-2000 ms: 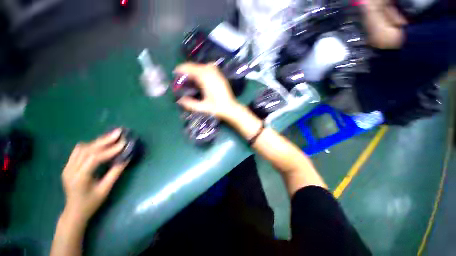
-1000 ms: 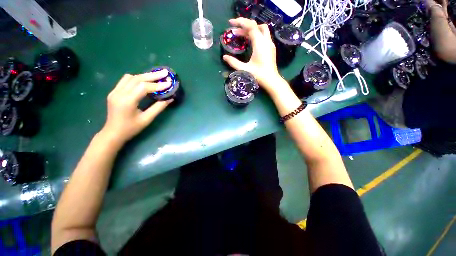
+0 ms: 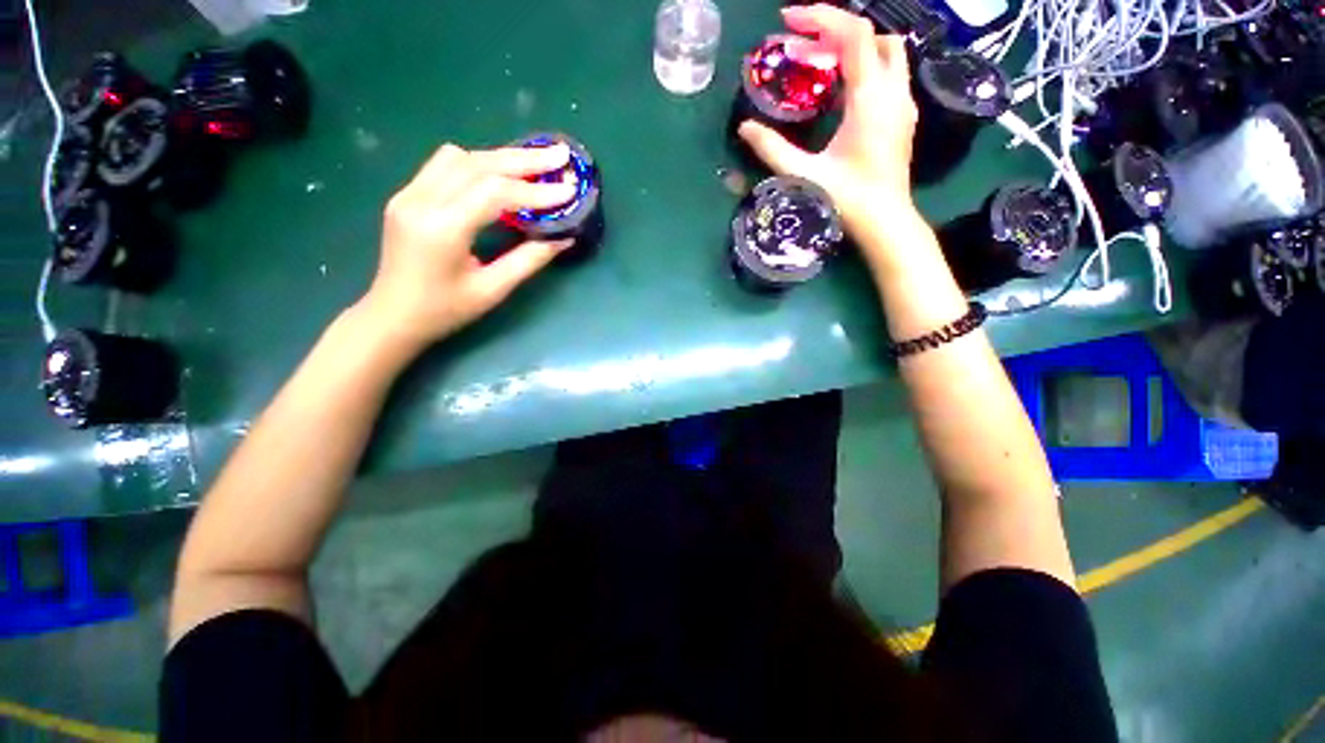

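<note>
My left hand (image 3: pixel 462 232) is on a black cylindrical unit lit blue (image 3: pixel 576 189), fingertips on its top and thumb at its near side. My right hand (image 3: pixel 869 128) curls around a black unit glowing red (image 3: pixel 789 80), thumb at its near side and fingers at its far side. Both units stand upright on the green bench. An unlit unit (image 3: pixel 785 234) with a shiny clear top stands just in front of the red one, below my right hand's thumb.
A small clear pot (image 3: pixel 686 47) stands at the top. More black units (image 3: pixel 114 380) are at the left beside a white lead. At right are tangled white cables (image 3: pixel 1083 66), a unit (image 3: pixel 1032 230) and a white tub (image 3: pixel 1242 174). Blue stools (image 3: pixel 1119 414) are beyond the bench edge.
The view has shifted, so the bench things appear further right and higher. My left hand stays on the blue-lit unit and my right hand on the red one, which glows brighter.
</note>
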